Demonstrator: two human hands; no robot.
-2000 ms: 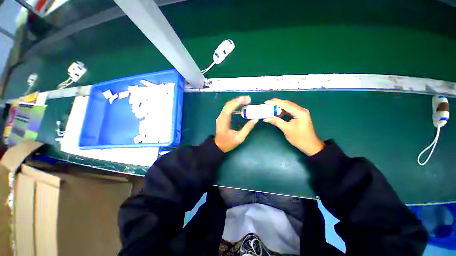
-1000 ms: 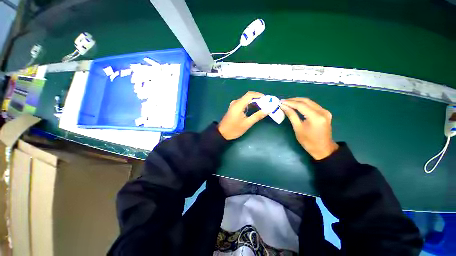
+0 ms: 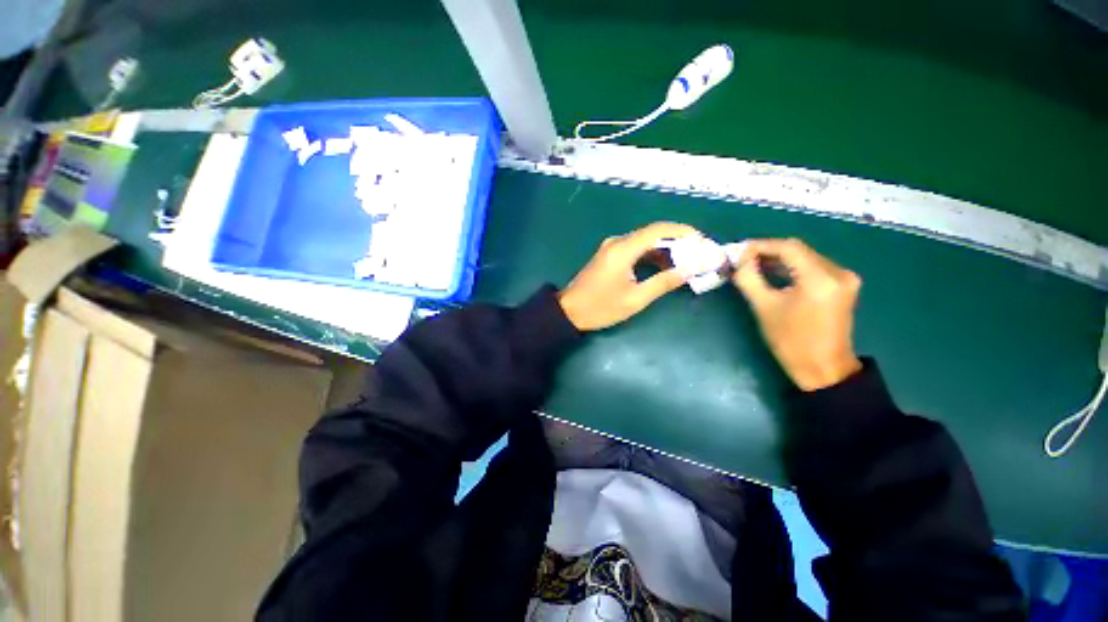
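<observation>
A small white corded unit (image 3: pixel 697 258) is held above the green bench, between both hands. My left hand (image 3: pixel 626 282) grips its left end between thumb and fingers. My right hand (image 3: pixel 802 304) pinches at its right end with thumb and forefinger. The unit is partly covered by the fingers and blurred, so its face and any cord on it cannot be made out. The blue parts bin (image 3: pixel 476 207) at left holds a heap of small white pieces (image 3: pixel 407 194).
A white rail (image 3: pixel 778 188) and upright post (image 3: pixel 504 73) separate the bench from the green belt. Corded units lie on the belt (image 3: pixel 701 77). A cord loop (image 3: pixel 1075 428) shows at the right edge. An open brown carton (image 3: pixel 207 462) stands lower left.
The unit has turned from lying lengthwise between the hands to a tilted hold, with my right fingers closer on its end. The view has shifted, and the unit at far right is now mostly cut off.
</observation>
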